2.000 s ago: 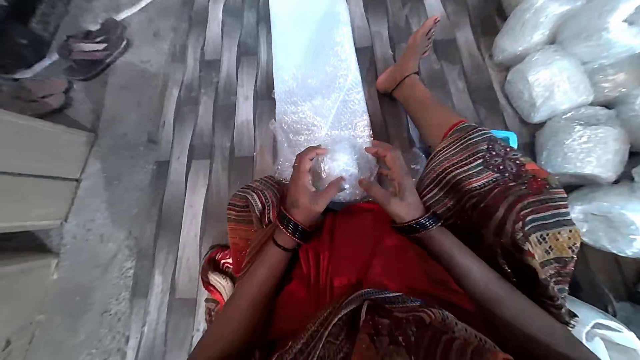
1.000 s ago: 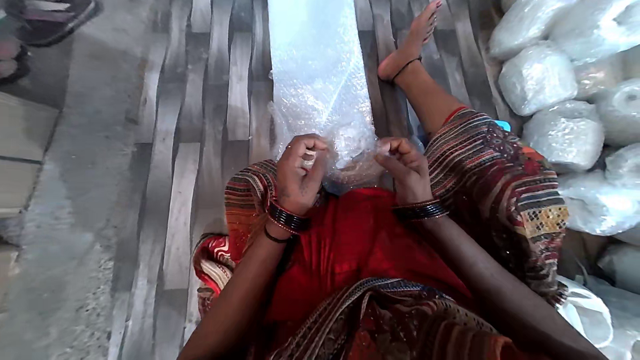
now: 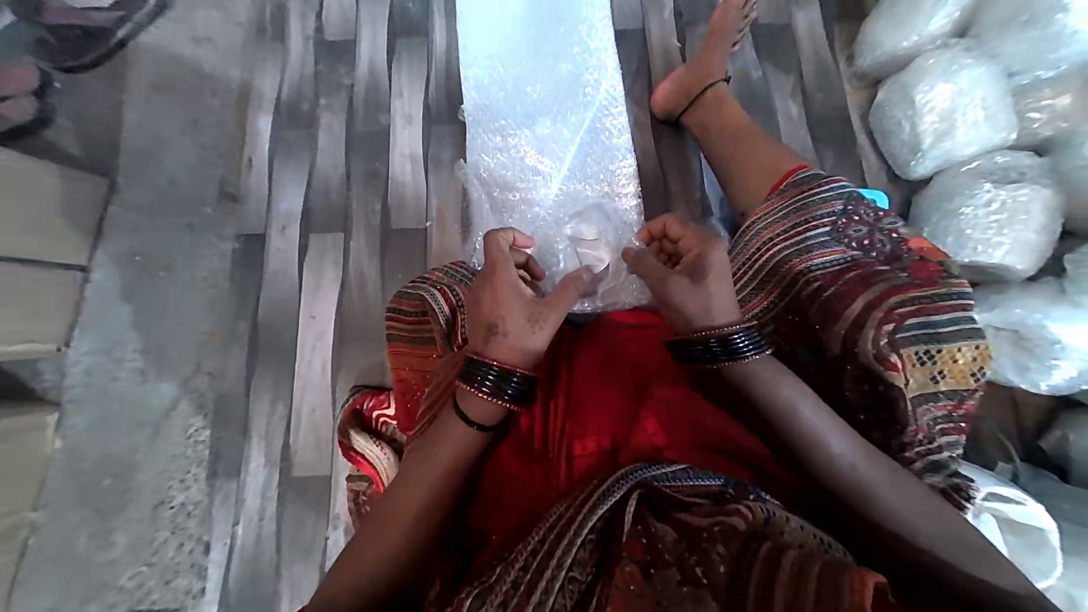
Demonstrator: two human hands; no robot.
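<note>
A long strip of bubble wrap runs from the top of the view down to my lap. Near its close end lies a small light object, seen through clear wrap; what it is cannot be told. My left hand rests at the left of this object, its thumb stretched against the wrap and its fingers curled. At the right edge of the strip, my right hand pinches the wrap between thumb and curled fingers. Whether the left fingers also hold wrap is unclear.
Several bubble-wrapped bundles are piled at the right. My bare foot lies beside the strip. Pale boxes stand at the left edge, below another person's sandalled foot. A white plastic bag sits at the lower right.
Two seconds ago both hands cupped the wrapped object with fingers spread. Now the fingers are curled at its sides, and the left thumb reaches over the wrap.
</note>
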